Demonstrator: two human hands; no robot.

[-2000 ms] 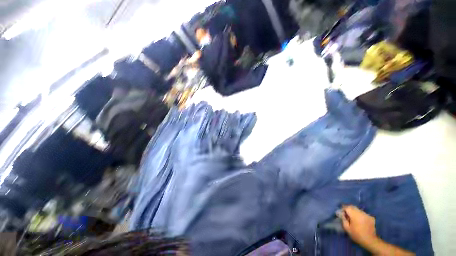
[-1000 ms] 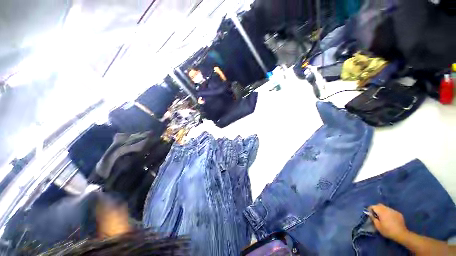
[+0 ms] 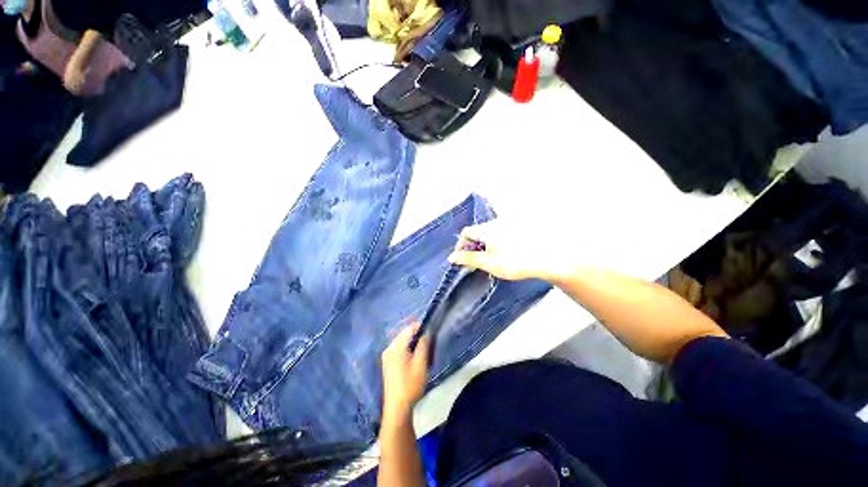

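Note:
Blue printed jeans lie on the white table before me, one leg reaching away towards the black bag. My left hand grips a dark stitched edge of the denim near the bottom centre. My right hand holds the upper end of the same edge, stretched between both hands. A small dark thing shows at my right fingertips; I cannot tell what it is. My left fingers are partly hidden by the cloth.
A jeans pile lies at left. A black bag with a phone on it, a red bottle and a yellow-capped bottle stand at the far side. Dark garments lie at right. Part of a person shows top left.
The view has swung right and down. My left hand has come onto the jeans and grips them. My right hand now holds up a denim edge, and the near leg is folded or shifted.

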